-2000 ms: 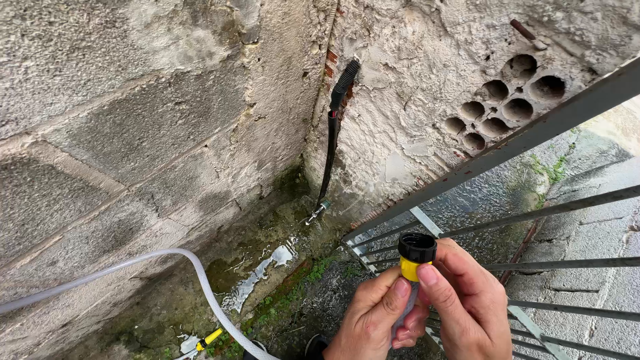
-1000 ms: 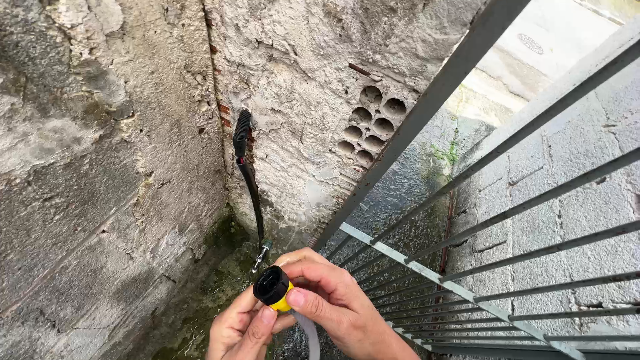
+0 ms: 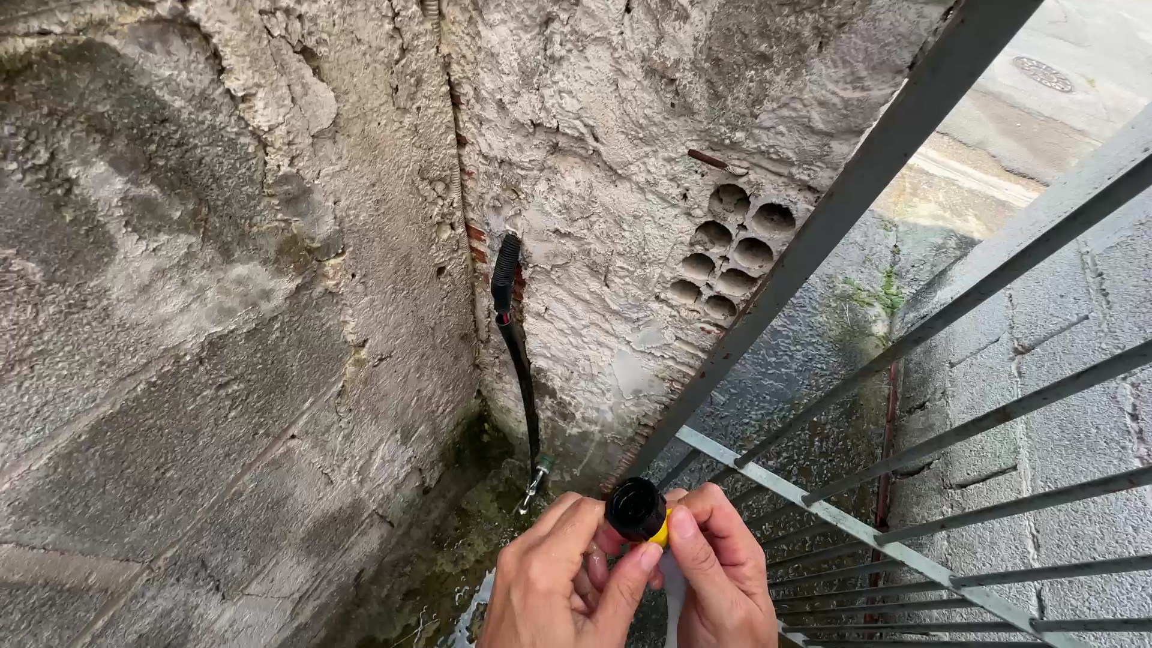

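Note:
A black and yellow hose connector point(image 3: 635, 509) is held between both hands at the bottom centre, its round black opening tilted up. My left hand point(image 3: 562, 576) grips its black collar from the left. The fingers of my right hand point(image 3: 720, 571) close on the yellow part from the right. Below the connector a translucent hose point(image 3: 671, 598) runs down between the hands. Behind them, a black pipe point(image 3: 520, 369) hangs from corrugated conduit point(image 3: 507, 263) at the wall and ends low down near a small metal tap or fitting point(image 3: 535, 484), where water shows.
A rough block wall point(image 3: 225, 450) stands at left, meeting a plastered wall point(image 3: 576, 180) with several round brick holes point(image 3: 736, 281). A grey metal gate point(image 3: 837, 207) with bars slants across the right. The ground point(image 3: 450, 549) in the corner is wet and mossy.
The view has swung right; the yellow fitting seen on the ground two seconds ago is out of sight. Both hands still hold the connector, which is turned differently.

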